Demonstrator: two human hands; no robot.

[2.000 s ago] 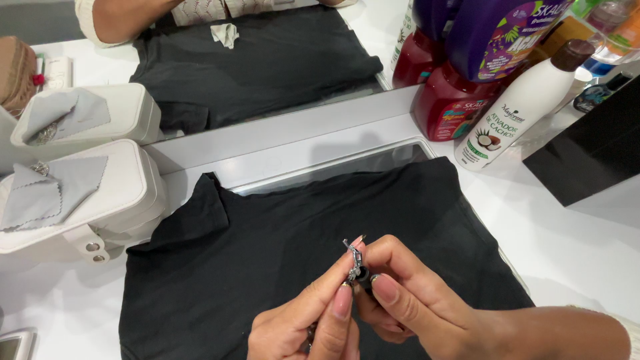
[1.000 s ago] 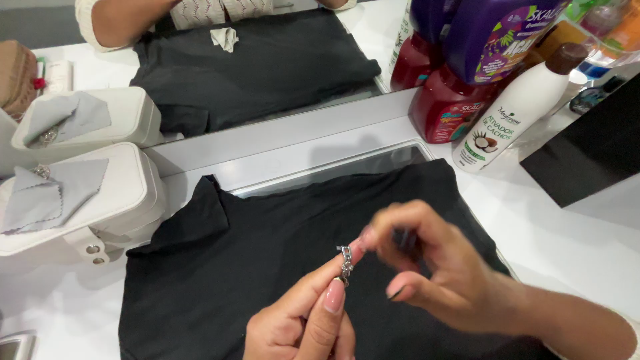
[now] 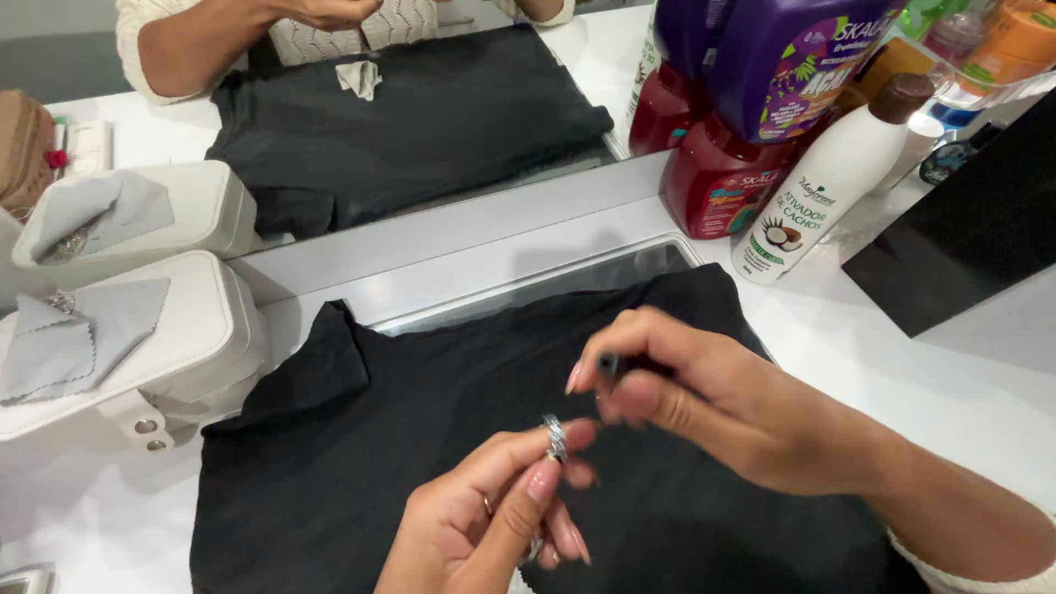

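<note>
At the lower middle, my left hand (image 3: 503,503) pinches a silver ring with a chain-like pattern (image 3: 555,438) between thumb and index finger. Something whitish shows below its curled fingers, mostly hidden. Just right of and above the ring, my right hand (image 3: 701,396) holds a slim black tool (image 3: 631,365), its round end pointing left; the hand is slightly blurred and the tool's kind is unclear. Both hands are over a black cloth (image 3: 396,462) spread on the white table. At the left, a grey cleaning cloth (image 3: 124,322) with silver jewelry (image 3: 62,302) lies on a white case (image 3: 194,330).
A mirror (image 3: 462,107) along the back reflects the cloth and arms. At the back right stand a white bottle (image 3: 829,186), a red jar (image 3: 726,186), a purple container (image 3: 792,66) and a black box (image 3: 949,223). A glassy panel (image 3: 536,280) shows beneath the black cloth.
Two seconds ago both hands met at the ring. My right hand has since moved away from it to the right, and the black tool now shows in its fingers. The left hand keeps the ring.
</note>
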